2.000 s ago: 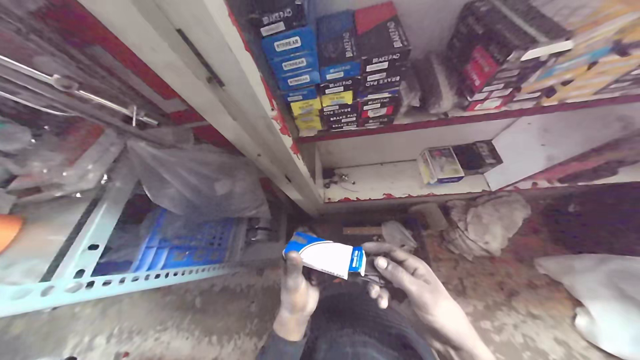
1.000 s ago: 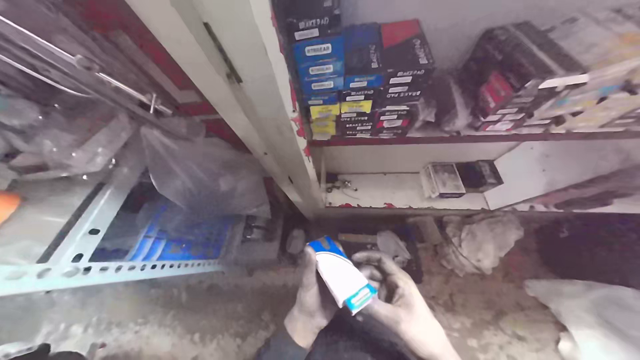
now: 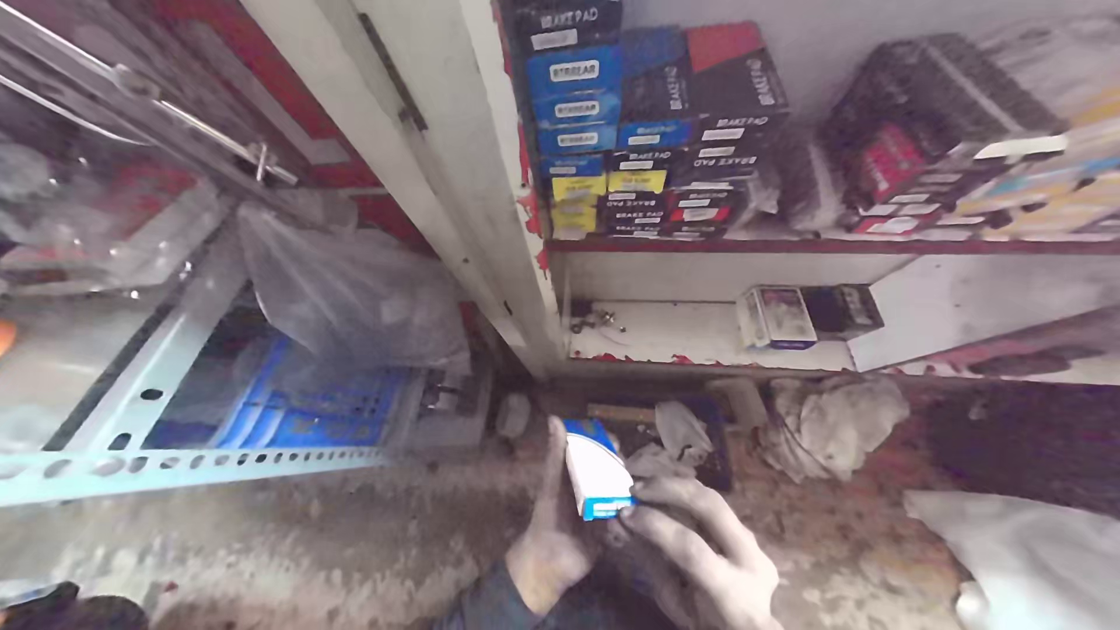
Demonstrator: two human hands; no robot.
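A small blue and white cardboard box [image 3: 599,472] is held low in the middle of the view, its printed blue end toward me. My left hand [image 3: 556,525] grips it from the left, the thumb along its side; the fingers behind the box are mostly hidden. My right hand [image 3: 709,547] touches the near right corner of the box with thumb and fingertips. Whether the box's end flap is lifted cannot be told.
Stacked brake pad boxes [image 3: 647,162] fill the upper shelf. Two small boxes [image 3: 779,317] lie on the lower shelf. A perforated metal rack [image 3: 219,468] with plastic bags [image 3: 350,289] stands left. Crumpled plastic [image 3: 831,424] and a white sack [image 3: 1024,560] lie on the floor at right.
The box has turned in my hands, from lying nearly sideways to pointing its blue printed end toward me. My right hand stays at that end of the box.
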